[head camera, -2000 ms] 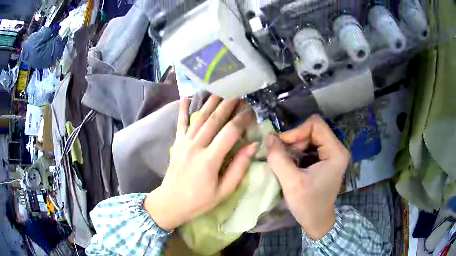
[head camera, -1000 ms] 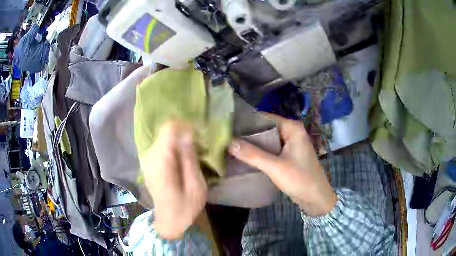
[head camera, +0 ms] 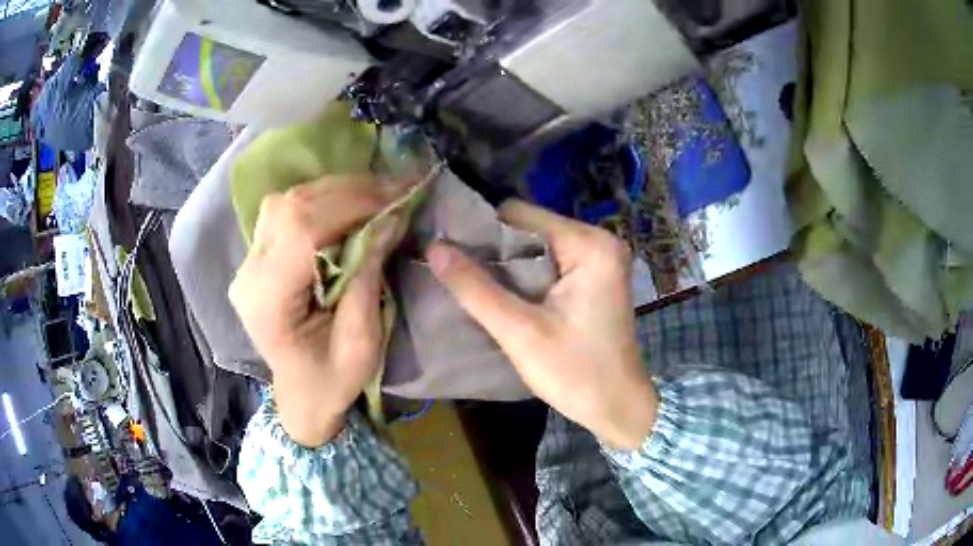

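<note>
My left hand (head camera: 320, 288) is closed on an olive-green piece (head camera: 304, 155), gathering its edge between thumb and fingers. The green piece lies over a grey-brown garment piece (head camera: 203, 272) just below the overlock machine's head (head camera: 256, 69). My right hand (head camera: 555, 309) pinches a fold or edge of the grey-brown cloth between thumb and fingers, right of my left hand. Its fingertips are partly hidden by the cloth. The presser foot area (head camera: 373, 101) shows dark and blurred above the green piece.
A thread waste clump (head camera: 667, 213) lies over a blue patch (head camera: 713, 160) at the right. Olive-green panels (head camera: 907, 160) hang at the far right. A dark phone (head camera: 928, 370) and red-handled scissors (head camera: 960, 469) lie on the side tray. More grey-brown cloth (head camera: 176, 160) is heaped at the left.
The view has shifted, so the machine sits further left. My left hand has moved from flat on the cloth to gripping the green edge. My right hand has moved onto the grey-brown cloth.
</note>
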